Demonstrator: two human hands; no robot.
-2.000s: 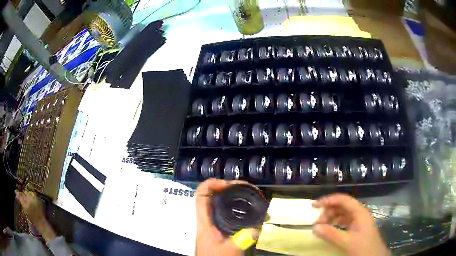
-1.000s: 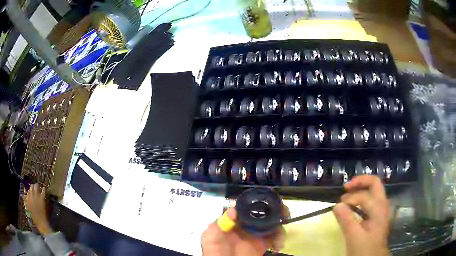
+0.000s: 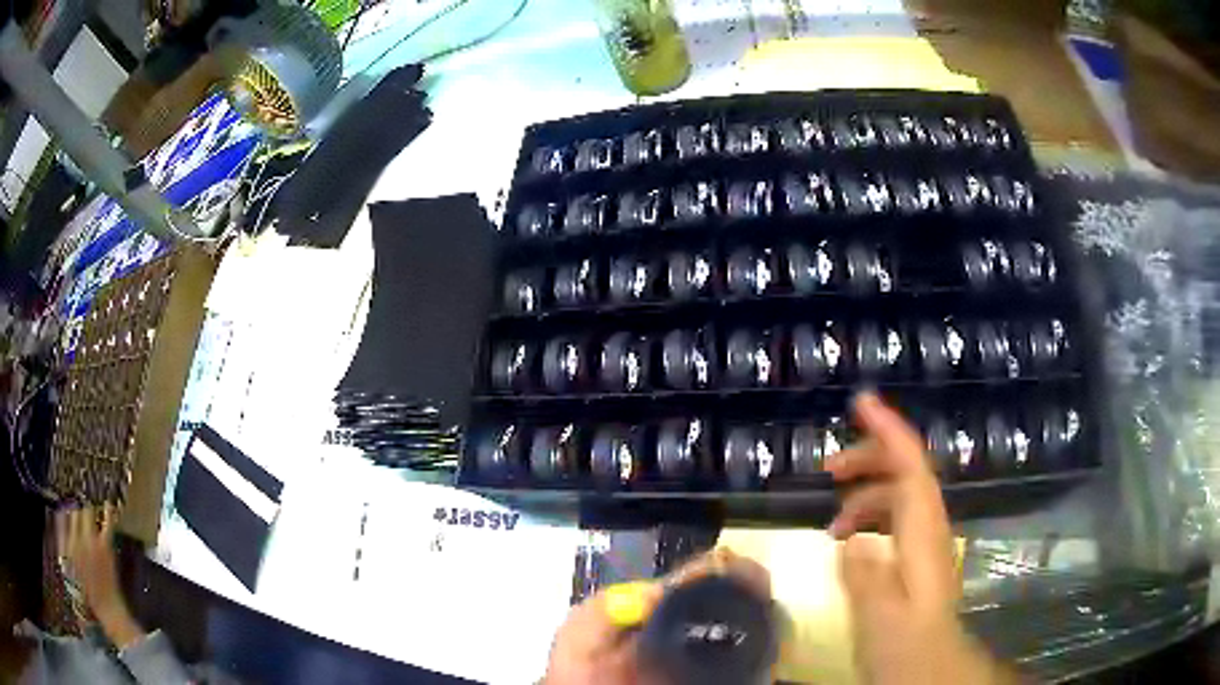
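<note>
My left hand [image 3: 602, 640], with a yellow band on one digit, holds a round black unit [image 3: 709, 636] at the bottom centre. The unit is blurred and its lower part is near the picture's edge. My right hand [image 3: 903, 562] is to the right of it, raised before the tray's front rows, fingers apart, with no strip visible in it. No loose strip shows between the hands. The pale yellow release liner [image 3: 803, 589] lies under and between them. Dark strip pieces [image 3: 649, 555] lie just behind my left hand.
The black compartment tray [image 3: 789, 498] of upright units stands ahead, one slot bare in its middle row. A stack of black sheets [image 3: 422, 308] is left of it. A fan [image 3: 274, 80] and a drink cup [image 3: 645, 47] stand behind. Another person's hand [image 3: 91, 569] is far left by a brown tray [image 3: 174, 388].
The black strip stretched from the unit to my right hand no longer shows. My right hand has moved slightly left and its fingers have spread. The unit has moved lower and turned.
</note>
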